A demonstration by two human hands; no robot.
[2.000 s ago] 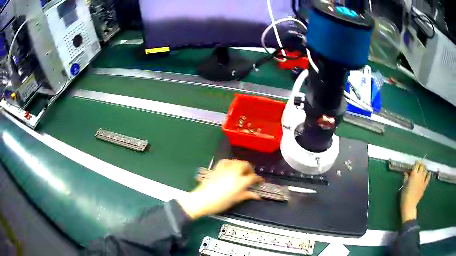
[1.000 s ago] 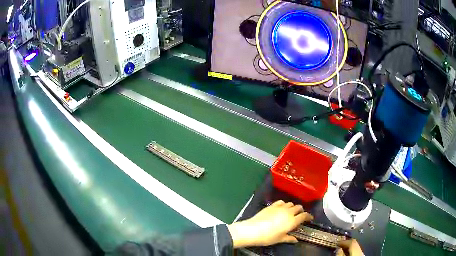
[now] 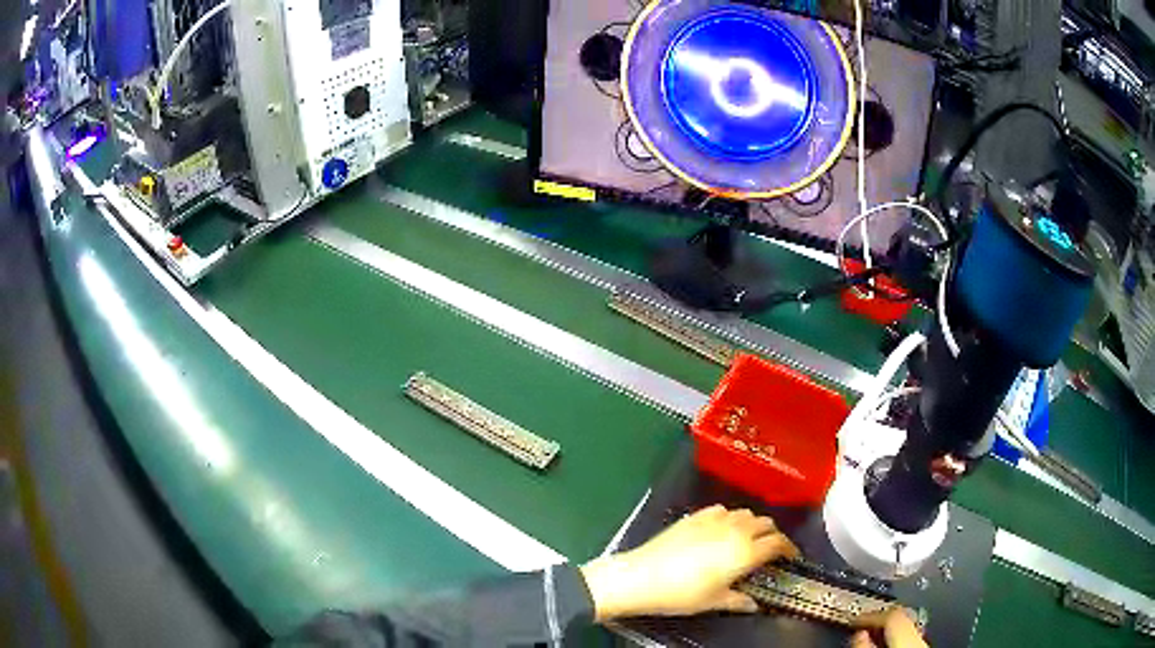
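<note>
A metal fixture strip [image 3: 814, 595] lies on the black pad [image 3: 973, 557] just in front of the microscope's white ring light [image 3: 880, 547]. My left hand [image 3: 694, 560] holds the strip's left end with its fingers. My right hand [image 3: 897, 629] is at the strip's right end, fingertips on it; the rest is cut off by the bottom edge. The monitor [image 3: 576, 120] shows a magnified blue disc with a yellow ring. The black and blue video microscope [image 3: 963, 361] stands over the pad.
A red bin [image 3: 775, 475] with small gold parts stands behind the pad. Another strip [image 3: 481, 420] lies on the green belt to the left, one [image 3: 671, 327] behind the bin, others at the right. A line machine [image 3: 342, 101] stands at the far left.
Since one second ago, the strip on the left belt has moved slightly right and another strip shows behind the bin. The magnified disc has shifted left and up. My hands stay at the held strip.
</note>
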